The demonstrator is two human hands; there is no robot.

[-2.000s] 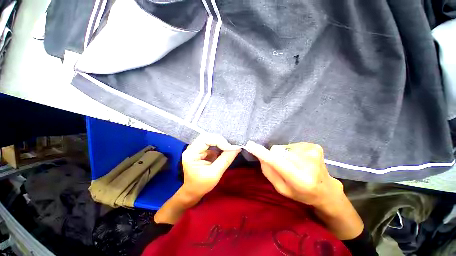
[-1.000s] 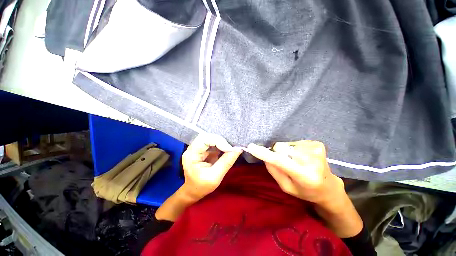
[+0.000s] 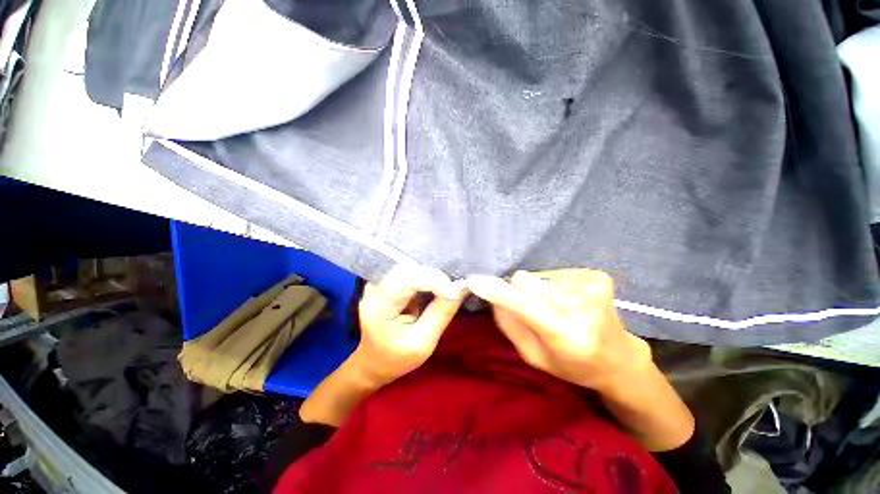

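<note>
A dark grey garment (image 3: 579, 183) lies spread on the table, with paired white lines running up it. White binding (image 3: 280, 198) runs along its hem near me. My left hand (image 3: 403, 314) pinches the hem between thumb and index finger at the middle. My right hand (image 3: 564, 323) is right beside it, its fingertips together at the same spot and almost touching the left ones. No needle or thread can be made out between the fingertips. A pale curved piece (image 3: 261, 82) lies folded on the garment at the upper left.
The white table edge (image 3: 96, 159) runs below the garment. A blue bin (image 3: 227, 289) with folded khaki cloth (image 3: 253, 338) stands below at left. Olive cloth (image 3: 772, 396) hangs at lower right. A wooden item (image 3: 77, 288) shows at far left.
Both hands stay at the hem and have shifted very slightly left. My right hand's fingertips have moved a little closer over the left ones. The garment has barely moved.
</note>
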